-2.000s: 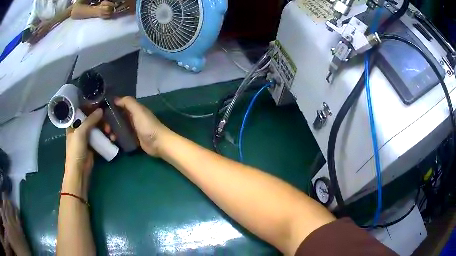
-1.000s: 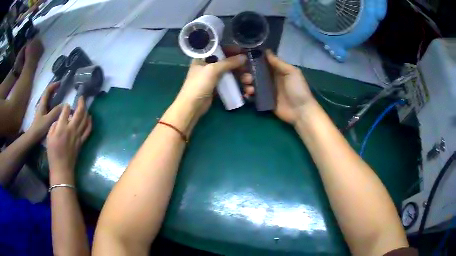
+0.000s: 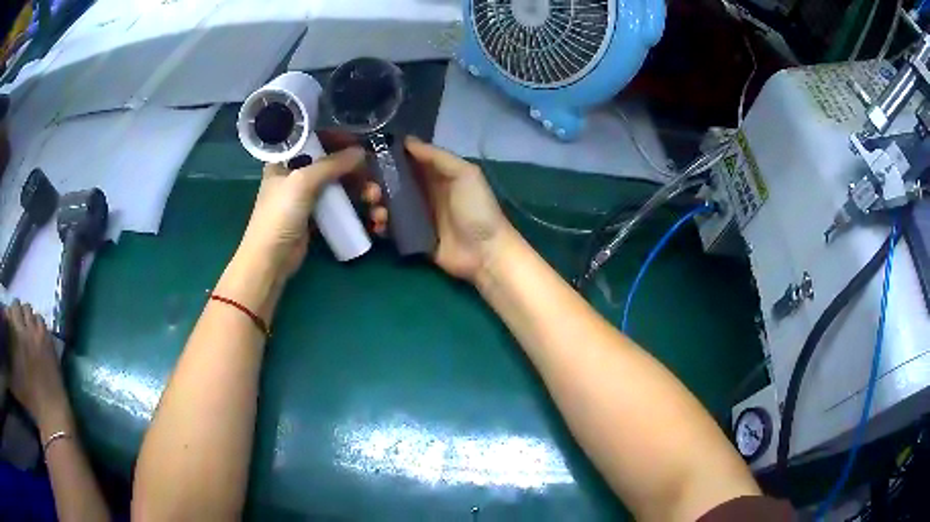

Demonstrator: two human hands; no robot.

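A white handheld unit (image 3: 342,219) and a dark grey handheld unit (image 3: 404,204) are held side by side above the green bench cover. Both round barrel ends are up and face the camera, with the handles pointing down and slightly right. My left hand (image 3: 296,194) grips the white unit just below its barrel, and its thumb reaches to the grey handle. My right hand (image 3: 459,209) holds the grey unit's handle from the right side. Some fingers show between the two handles. Whose they are is hard to tell.
A light blue desk fan (image 3: 571,87) stands at the back. A pale bench machine (image 3: 816,285) with a gauge, cables and a blue hose stands at right. At left, grey units (image 3: 73,240) lie near white sheets (image 3: 133,163), beside another person's hand (image 3: 36,367).
The view has swung back right since one second ago, so both units appear further left. Both hands keep the same hold on them. The neighbour's hands have shifted away from the grey units.
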